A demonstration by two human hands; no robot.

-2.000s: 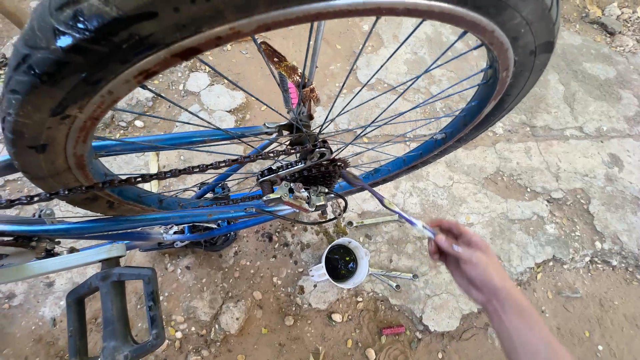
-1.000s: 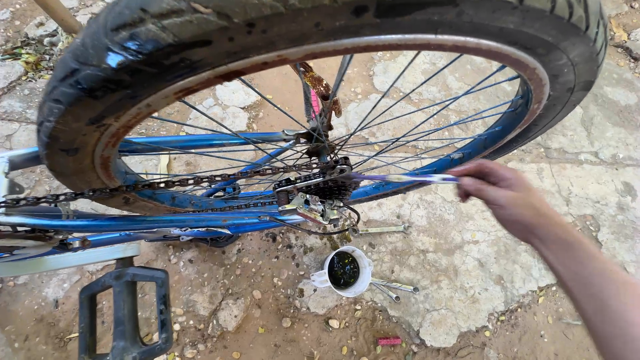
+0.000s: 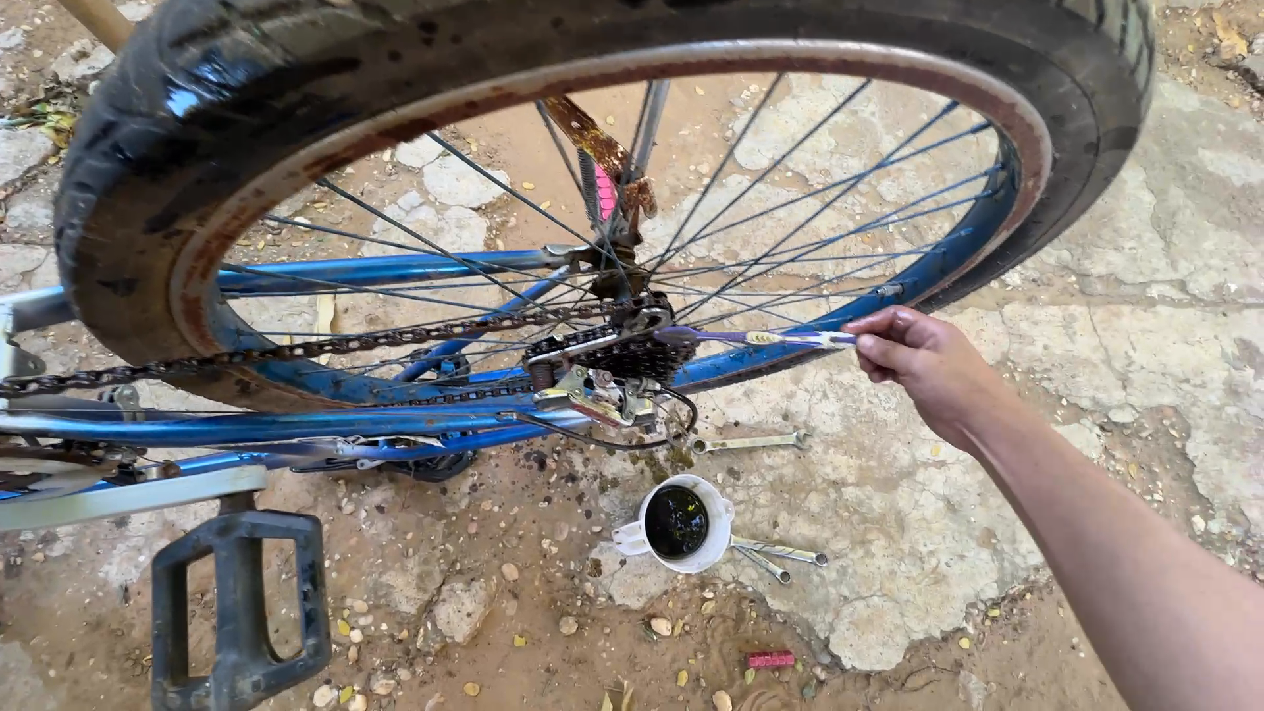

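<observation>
My right hand [image 3: 913, 365] pinches the end of a purple and white toothbrush [image 3: 760, 339]. Its darkened head end lies against the rear sprocket cassette [image 3: 652, 360] of a blue bicycle; the bristles are hidden. A dirty chain [image 3: 326, 346] runs left from the cassette, and the rear derailleur [image 3: 592, 395] sits beside it. The wheel's tyre [image 3: 592, 39] arches over the upper part of the view. Below the derailleur stands a white plastic cup [image 3: 723, 509] holding dark liquid [image 3: 676, 521]. My left hand is out of view.
A wrench [image 3: 750, 442] lies above the cup, and metal tools [image 3: 780, 553] lie at its right. A pink-red piece [image 3: 770, 659] is on the ground lower down. The black pedal [image 3: 242, 607] juts out at lower left. The ground is cracked concrete [image 3: 948, 513] and dirt with pebbles.
My right hand has risen relative to the bicycle since the oldest frame, turning the toothbrush from a slant to nearly level. The brush has stayed at the cassette. The view has shifted slightly.
</observation>
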